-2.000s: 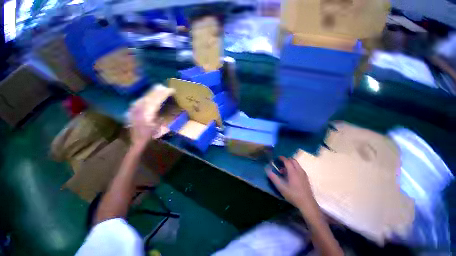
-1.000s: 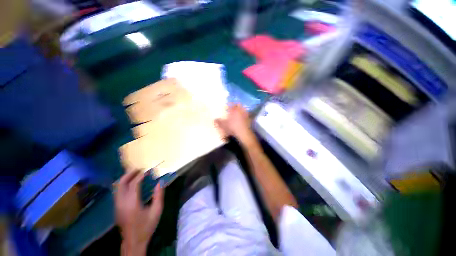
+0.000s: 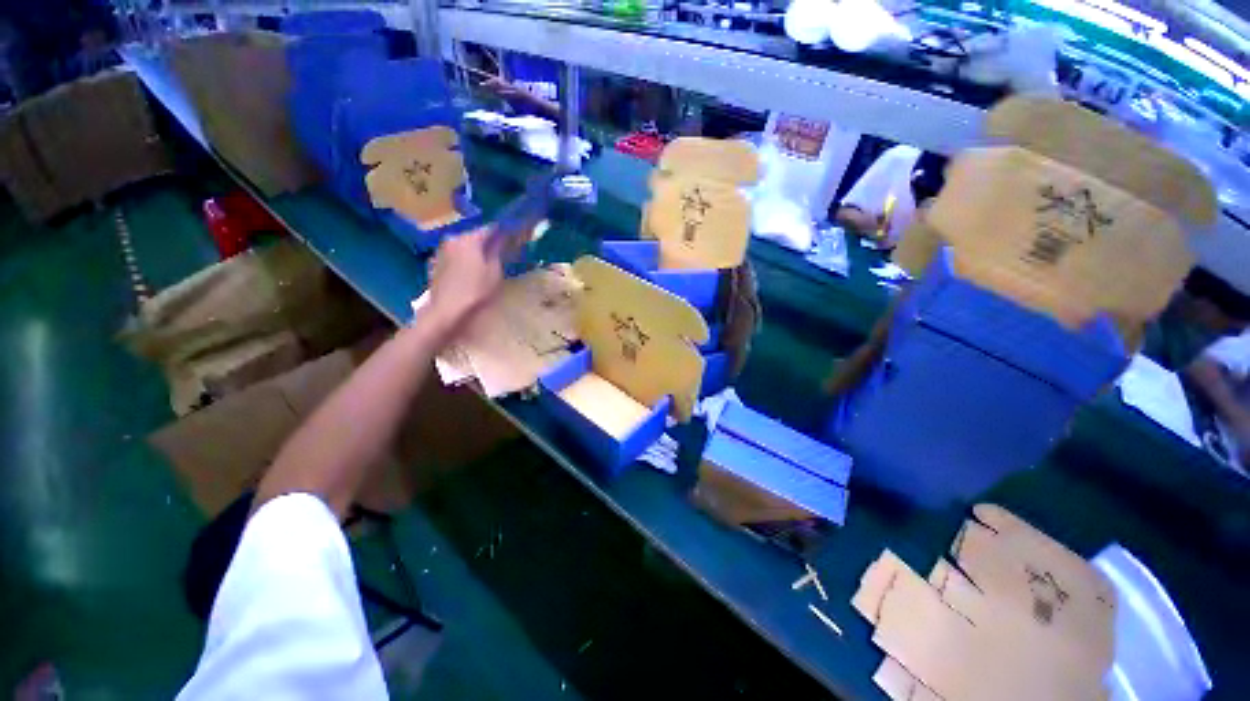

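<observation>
My left hand [image 3: 469, 269] reaches to the bench's left part, its fingers closed at a blurred dark blue piece [image 3: 521, 219], just above flat brown blanks [image 3: 528, 329]. My right hand is out of the picture. An open blue box [image 3: 603, 411] with its brown lid raised stands right of these blanks. Behind it is another open blue box [image 3: 696, 219], lid upright. Closed blue boxes [image 3: 775, 470] sit near the bench edge. More brown blanks [image 3: 1035, 603] with a black logo lie at lower right, beside white sheets [image 3: 1149, 623].
A tall blue box stack [image 3: 960, 384] with raised brown lids stands at right, and another blue stack [image 3: 391, 123] at back left. Small pale scraps [image 3: 818, 603] lie by the edge. Large brown cartons [image 3: 219, 329] stand on the floor. People's hands and sleeves show across the bench.
The view has swung back left from the right-hand blanks and machine. My right hand has left the picture. My left hand has moved from the right-hand blanks to the left part.
</observation>
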